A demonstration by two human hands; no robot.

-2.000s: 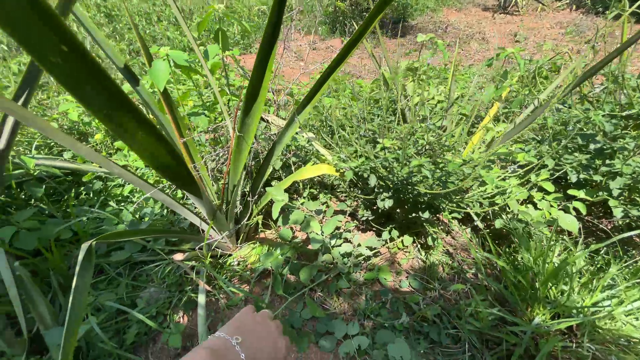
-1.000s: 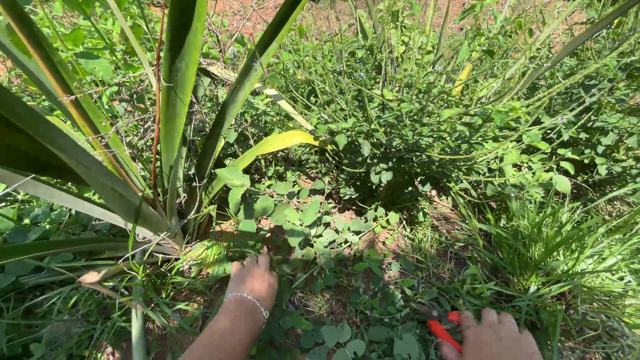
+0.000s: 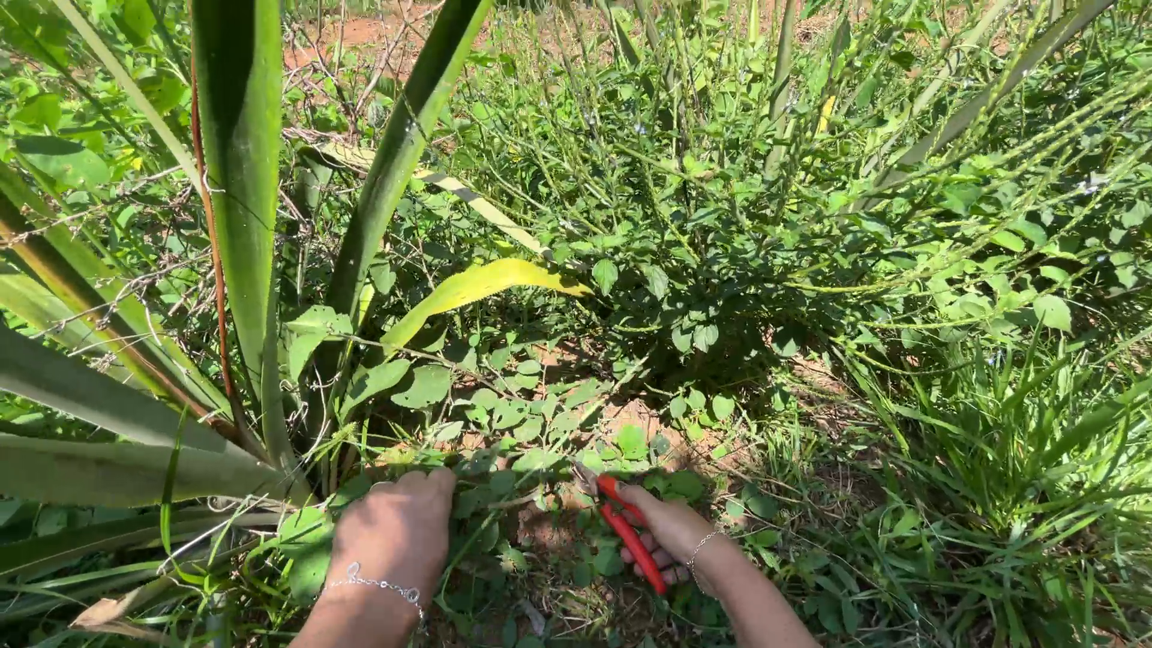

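My right hand (image 3: 670, 535) holds red-handled pruning shears (image 3: 630, 540), their metal blades pointing up and left into low weeds. My left hand (image 3: 396, 526), with a chain bracelet at the wrist, is at the base of a large plant with long, stiff leaves (image 3: 243, 225). Its fingers are curled down among small leafy stems (image 3: 531, 405); whether they grip a stem cannot be told. A yellow drooping leaf (image 3: 486, 279) arches above and beyond both hands. The shears are a short way right of my left hand.
Dense leafy bushes (image 3: 702, 234) stand behind the hands. Tall grass (image 3: 1017, 459) grows at the right. Thin dry twigs (image 3: 360, 72) tangle behind the stiff leaves, and a broad grey-green leaf (image 3: 117, 468) spreads low at the left. Patches of reddish soil (image 3: 634, 418) show between the weeds.
My right hand, out of view in the earliest frame, has come in from the lower right with the shears and is now nearer my left hand. The view has moved closer to the plants.
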